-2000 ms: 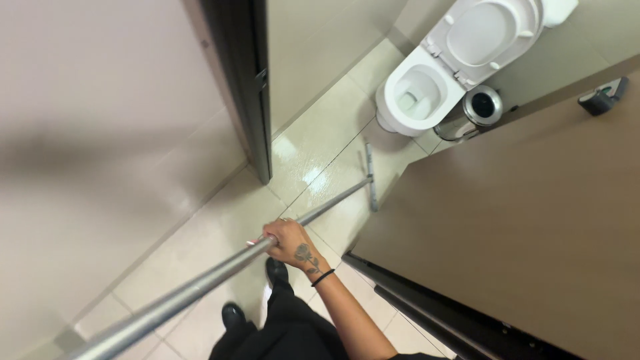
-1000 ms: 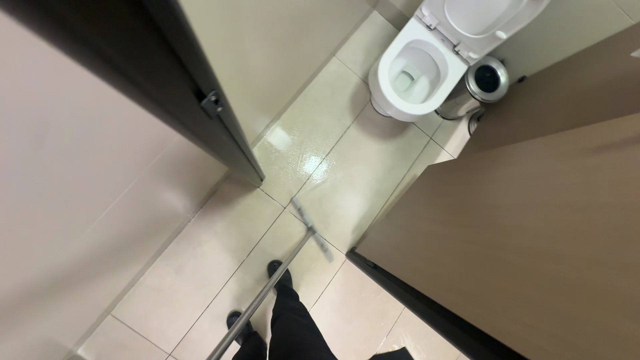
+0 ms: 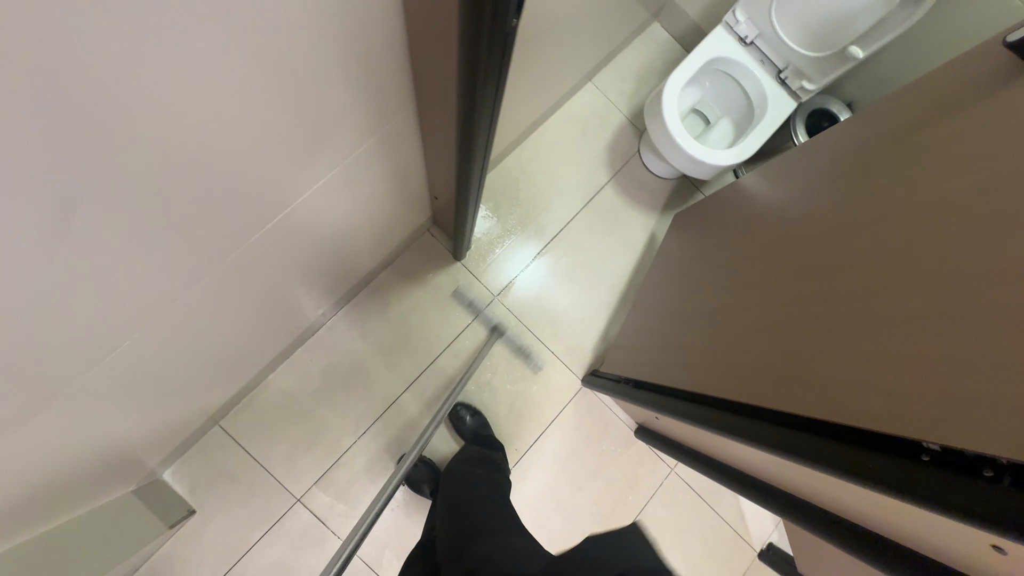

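A floor squeegee (image 3: 497, 329) with a long metal pole (image 3: 416, 450) lies across the tiled floor (image 3: 352, 384) just outside the stall opening. Its blade is blurred and slanted, a little above my black shoes (image 3: 470, 422) in the picture. The pole runs down past the shoes and leaves the picture at the bottom edge. Neither my left hand nor my right hand is in view, so what they hold is hidden. Wet, shiny patches show on the tiles inside the stall, near the foot of the dark post (image 3: 472, 160).
A white toilet (image 3: 712, 112) with its lid raised stands at the upper right, beside a metal pedal bin (image 3: 820, 120). The brown stall door (image 3: 824, 264) fills the right side. A pale wall (image 3: 200, 176) runs along the left, with a ledge (image 3: 104, 520) at lower left.
The squeegee's blade has come out from the stall floor to near my shoes. The hand seen on the pole two seconds ago is out of view. The view has shifted.
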